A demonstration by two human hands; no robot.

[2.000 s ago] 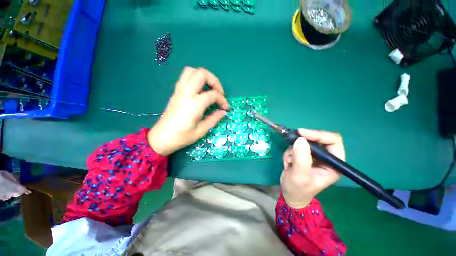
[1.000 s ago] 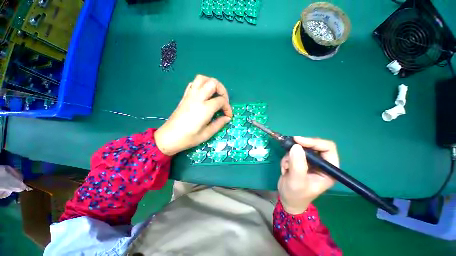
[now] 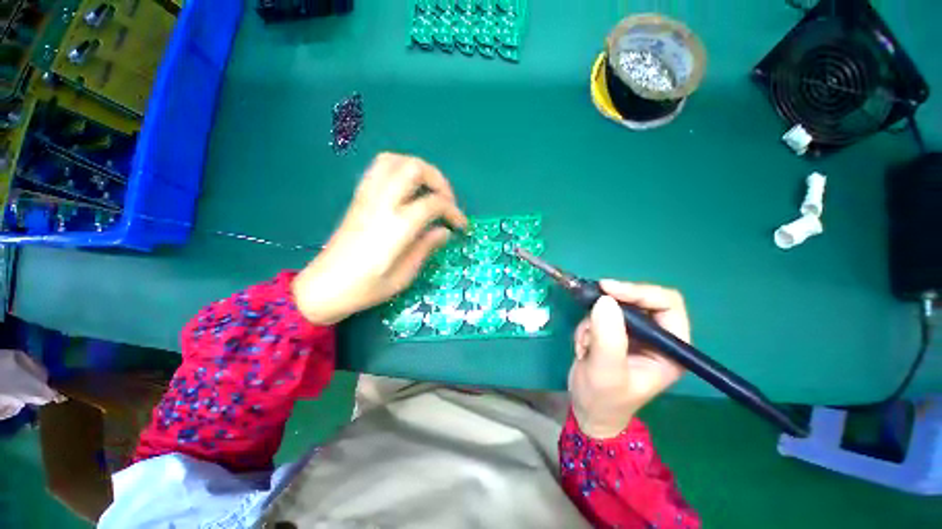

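A green PCB panel (image 3: pixel 480 284) of repeated small boards lies on the green mat in front of me. My right hand (image 3: pixel 628 356) holds the black soldering iron (image 3: pixel 702 367), its metal tip at the panel's upper right part. My left hand (image 3: pixel 382 238) is over the panel's upper left, fingers curled and fingertips close together at the boards. A thin solder wire (image 3: pixel 258 241) runs from the left and passes out of sight at my left hand. Whether the fingertips pinch the wire or a small component is too small and blurred to tell.
A pile of tiny dark components (image 3: pixel 347 123) lies beyond my left hand. A second PCB panel (image 3: pixel 467 26) is at the back. A round tub (image 3: pixel 646 72), black fan (image 3: pixel 847 83), white plastic pieces (image 3: pixel 802 214) and black box (image 3: pixel 915 227) are right. A blue bin (image 3: pixel 181 134) holds yellow-brown boards at left.
My left hand has shifted slightly left, its fingertips drawn back a little from the iron tip. The iron stays at about the same part of the panel. The camera view has shifted slightly.
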